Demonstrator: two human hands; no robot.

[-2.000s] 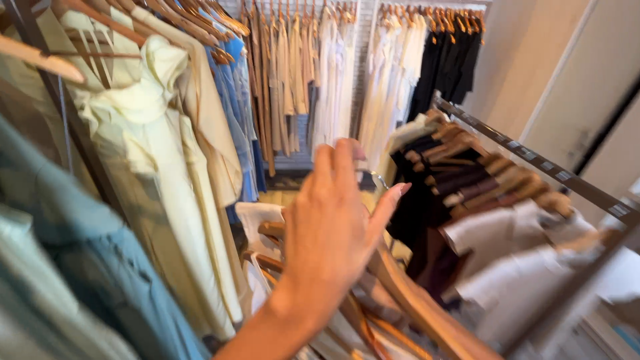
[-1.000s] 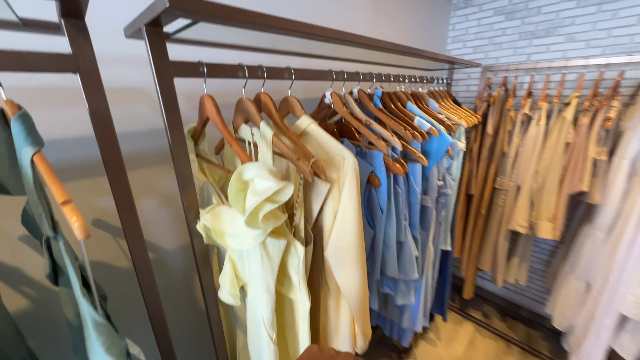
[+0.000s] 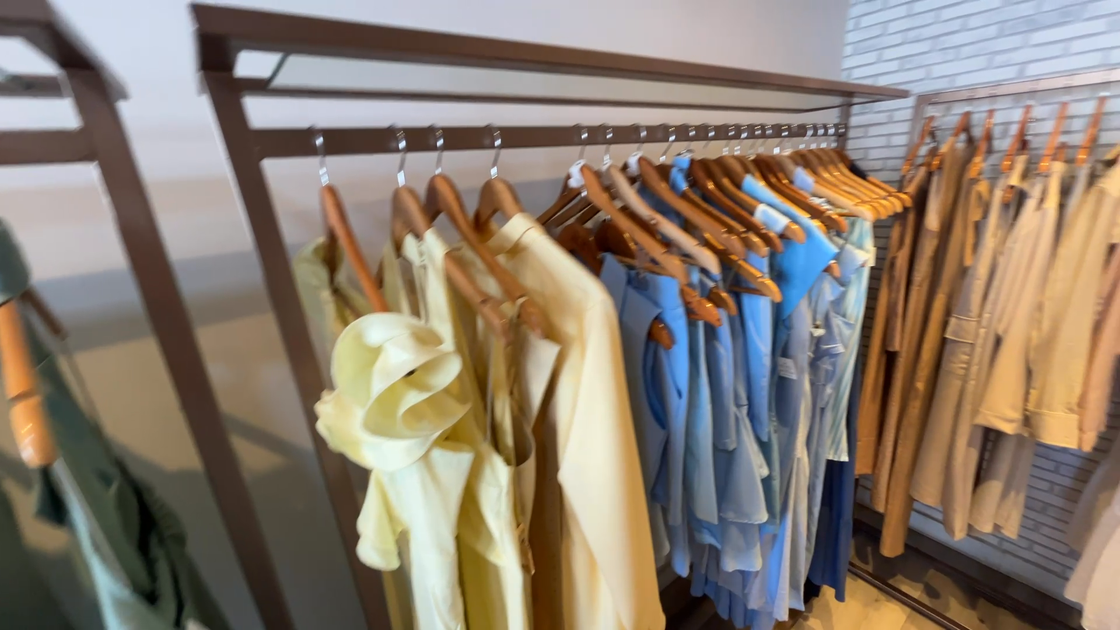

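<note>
Neither of my hands shows in the head view at this moment, so what they hold is hidden. Closest to me hangs a pale yellow dress with a large ruffle point(image 3: 398, 394) on a wooden hanger point(image 3: 346, 245). Right beside it a cream long-sleeved garment point(image 3: 582, 411) hangs from the same brown metal rail point(image 3: 542, 137). Farther along the rail are several blue garments point(image 3: 726, 420), with wooden hangers crowded close together above them.
Dark green clothing point(image 3: 105, 507) hangs on another rack at the left. A brown upright post point(image 3: 280, 350) supports the middle rack. Tan and beige garments point(image 3: 962, 350) hang along the white brick wall point(image 3: 971, 39). Wooden flooring point(image 3: 862, 604) shows below.
A hand was raised among the racks two seconds ago and is now out of view. The view has swung left, away from the rack of dark and white clothes, and faces the yellow and blue garments.
</note>
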